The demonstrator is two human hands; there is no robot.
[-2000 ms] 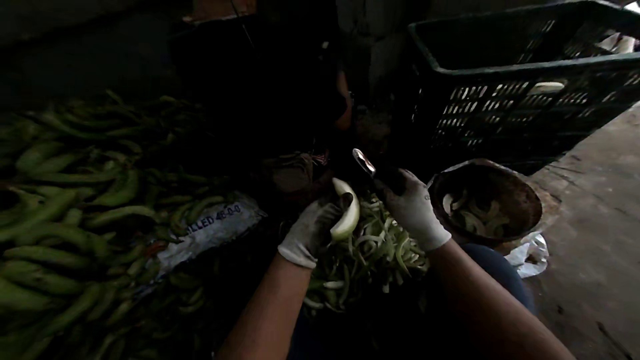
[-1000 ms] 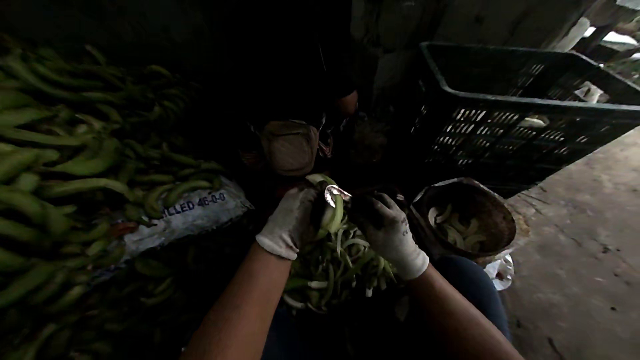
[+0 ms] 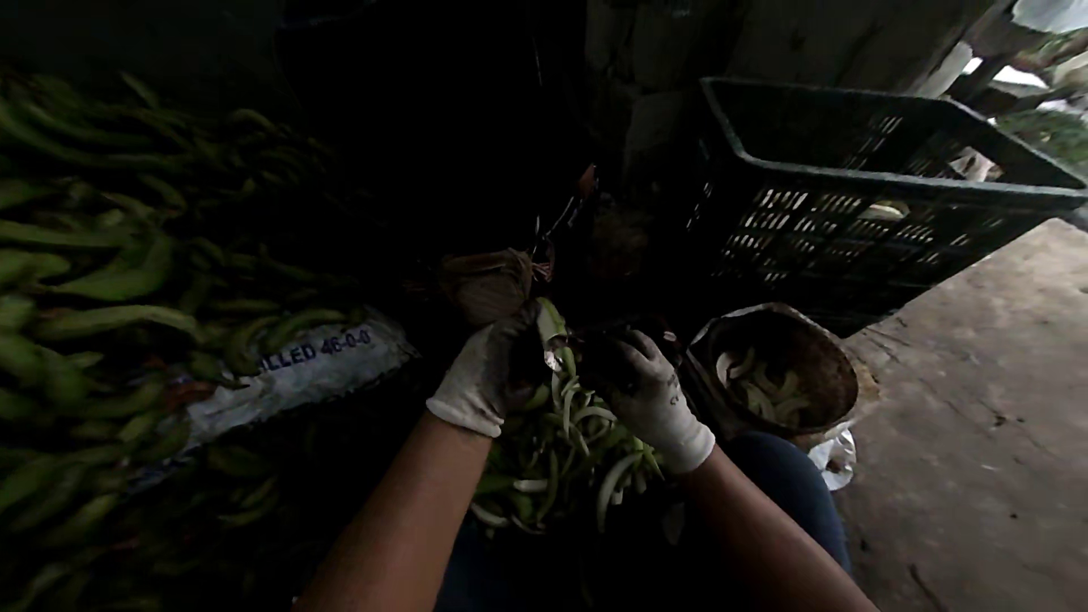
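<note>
My left hand point(image 3: 487, 374), in a white work glove with dark fingers, grips a green banana or plantain point(image 3: 550, 321) that points up between the hands. My right hand point(image 3: 650, 391), gloved the same way, is closed on a dark-handled peeling tool whose shiny metal blade point(image 3: 554, 355) lies against the fruit. The handle is mostly hidden in shadow. Strips of green and pale peel point(image 3: 586, 442) hang and lie in a heap below both hands, between my legs.
Green bananas or plantains point(image 3: 110, 280) are piled at left, beside a white printed sack point(image 3: 289, 374). At right stand a dark plastic crate point(image 3: 858, 174) and a round container point(image 3: 837, 374) holding peeled pieces. A brown bundle point(image 3: 489, 285) lies ahead, near a dimly seen person.
Two seconds ago a largely pale fruit was in my left hand and the blade was raised apart from it. The fruit now held is mostly green, with the blade against it.
</note>
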